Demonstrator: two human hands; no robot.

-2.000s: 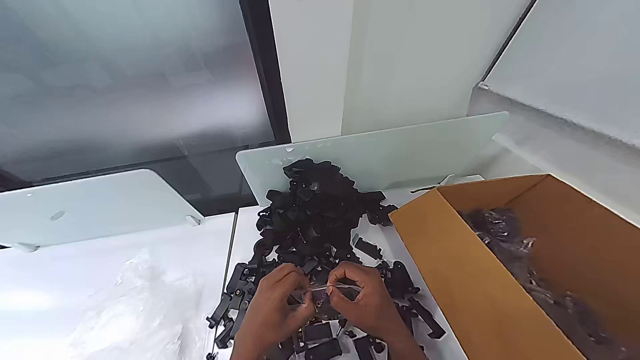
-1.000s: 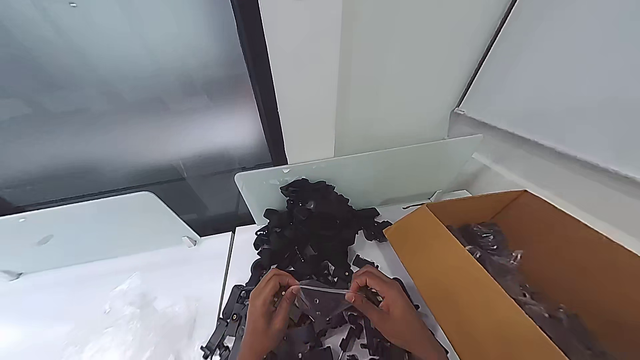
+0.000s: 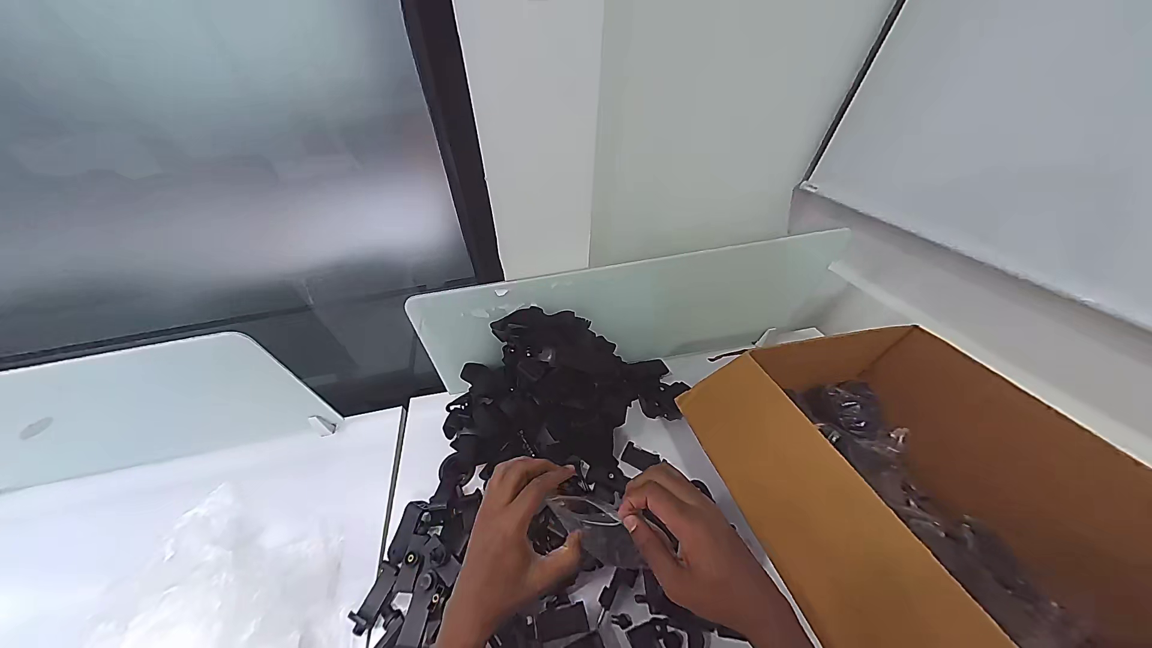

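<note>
My right hand [image 3: 679,549] pinches the rim of a small clear plastic bag [image 3: 598,531] between thumb and fingertips. At the bag's left side is my left hand [image 3: 522,540], its thumb and fingers spread apart around the bag; whether it grips the film cannot be told. The bag's mouth gapes a little, and something dark shows in or behind it. Beneath and beyond both hands lies a large heap of black plastic parts [image 3: 558,396]. Longer black jointed pieces [image 3: 418,558] lie left of my left hand.
A cardboard box [image 3: 774,486] with filled clear bags [image 3: 900,477] inside stands at the right. Clear plastic bags [image 3: 234,576] are piled on the white table [image 3: 360,477] at the left. Low frosted panels [image 3: 684,297] line the table's back edge.
The bag's rim was stretched between both hands a second ago. Now it gapes, and my left thumb and fingers have spread apart.
</note>
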